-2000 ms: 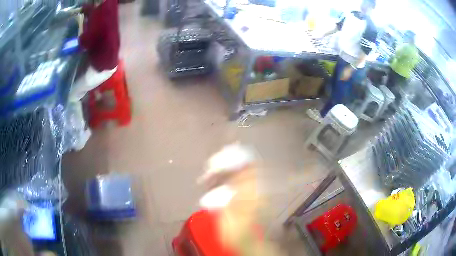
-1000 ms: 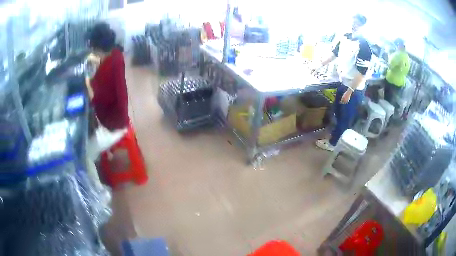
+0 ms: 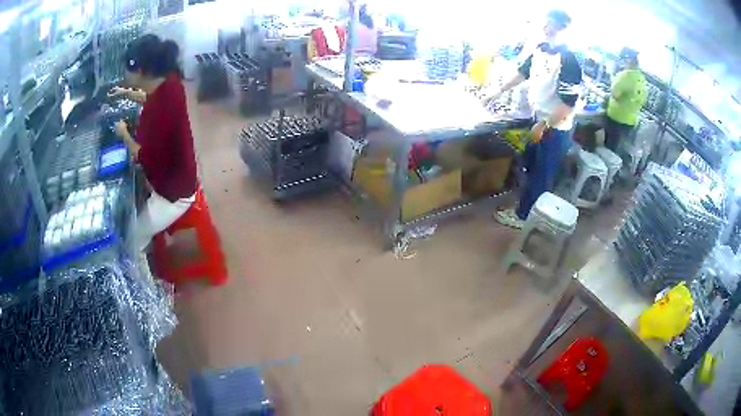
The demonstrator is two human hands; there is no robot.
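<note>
Neither of my hands is in the picture. Nearest in front of me, a red plastic stool (image 3: 435, 394) stands at the bottom edge, cut off by it. A blue-grey box-like object (image 3: 231, 392) sits on the floor to its left. At the lower left, a large dark patterned stack in shiny clear plastic (image 3: 77, 341) lies on the bench. Behind it, a blue tray (image 3: 81, 250) holds rows of white pieces (image 3: 80, 213).
A person in dark red (image 3: 168, 134) sits on a red stool at the left bench. Dark trays stand on a trolley (image 3: 288, 154). A large white-topped table (image 3: 422, 110), standing people, white stools (image 3: 546, 227) and a right-hand bench with stacked trays (image 3: 670, 219) surround the brown floor.
My view has swung up and steadied. The blurred forearm or hand seen low in the middle two seconds ago is gone. The red stool and blue-grey box now sit at the bottom edge.
</note>
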